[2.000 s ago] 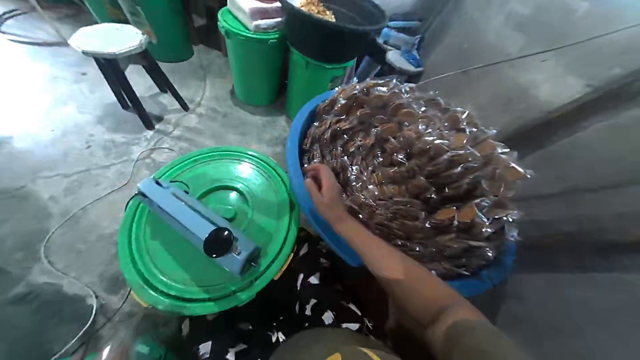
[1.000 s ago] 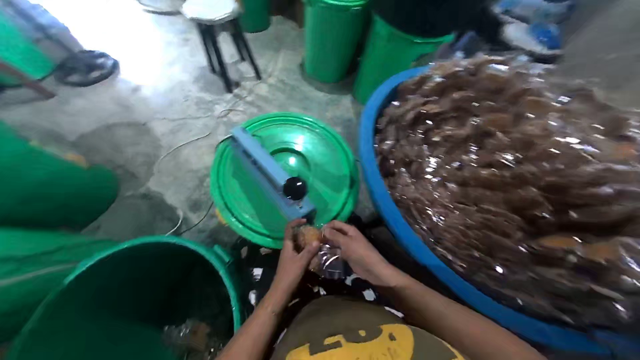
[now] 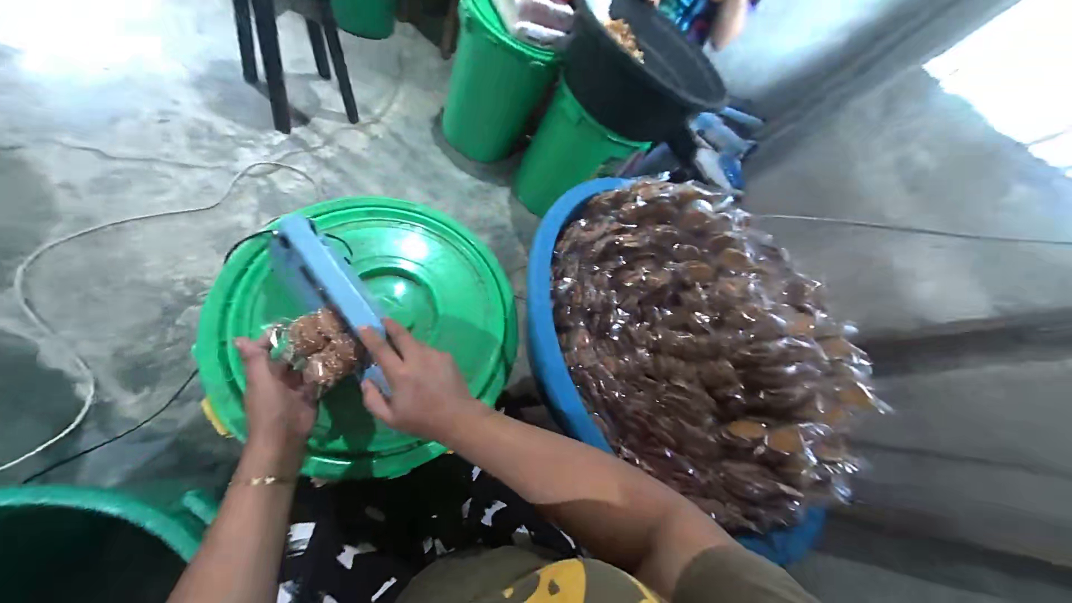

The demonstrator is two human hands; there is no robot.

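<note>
My left hand (image 3: 280, 394) holds a clear plastic bag of round brown snacks (image 3: 322, 345), its edge against a blue hand impulse sealer (image 3: 327, 272). My right hand (image 3: 419, 381) grips the near end of the sealer, fingers over its arm. The sealer lies across a round green plastic lid (image 3: 452, 293). To the right stands a blue plastic tub (image 3: 544, 335) heaped with many clear packets of brown rounds (image 3: 687, 335). Whether the sealer's arm is fully pressed down I cannot tell.
A green bin (image 3: 109, 502) stands at the lower left. Beyond the lid are green buckets (image 3: 494, 92), a black basin (image 3: 645, 75) with brown food, and a stool's dark legs (image 3: 272, 67). A white cable (image 3: 109, 224) crosses the floor. Part of another person's arm (image 3: 729, 21) shows at the top.
The bag has moved from near my lap to the sealer. My right hand has gone from the bag to the sealer's near end. The view has shifted noticeably.
</note>
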